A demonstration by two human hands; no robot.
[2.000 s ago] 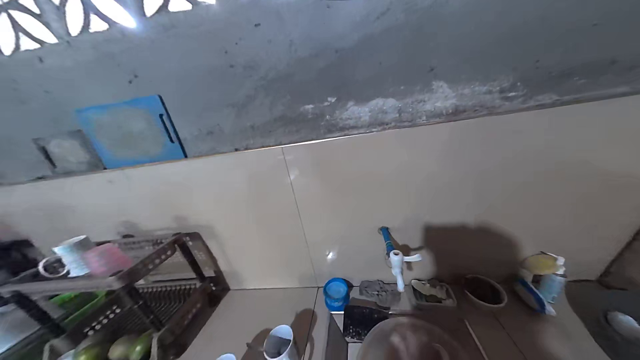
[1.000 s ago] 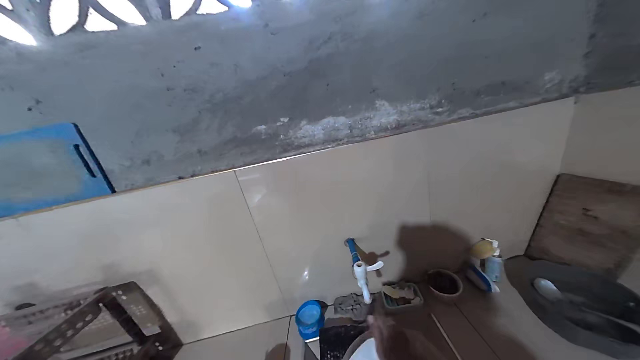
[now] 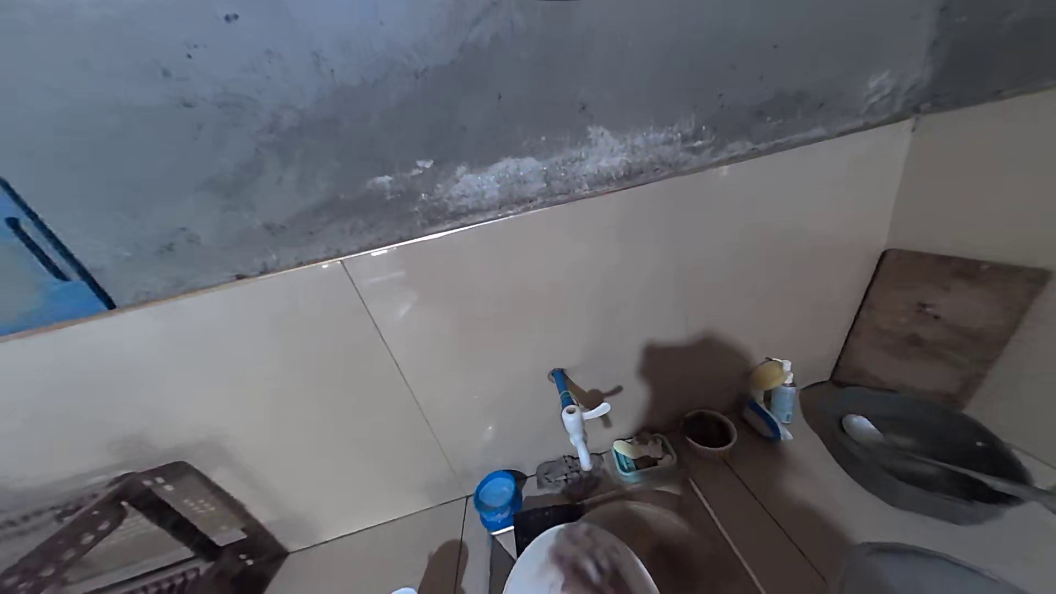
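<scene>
A blurred hand, seemingly my right hand (image 3: 590,563), lies over the face of a white plate or bowl (image 3: 532,565) at the bottom edge. Whether its fingers grip the rim or hold something is not clear. My left hand is out of sight. Behind the white dish is a round brownish basin (image 3: 652,528), partly in shadow. Above them a white plastic tap (image 3: 575,425) on a blue pipe comes out of the tiled wall. Left of the tap stands a blue round container (image 3: 497,499); right of it is a tray with soap or sponge pieces (image 3: 643,458).
A brown pot (image 3: 709,433), a blue-and-white brush (image 3: 767,419) and a pump bottle (image 3: 784,400) stand along the wall. At right lie a dark wok (image 3: 916,454) with a long-handled ladle and a leaning wooden board (image 3: 940,322). A plastic rack (image 3: 190,511) is at lower left.
The view has swung to the right, bringing in the wok and wooden board. More of the white dish shows under the hand than a second ago.
</scene>
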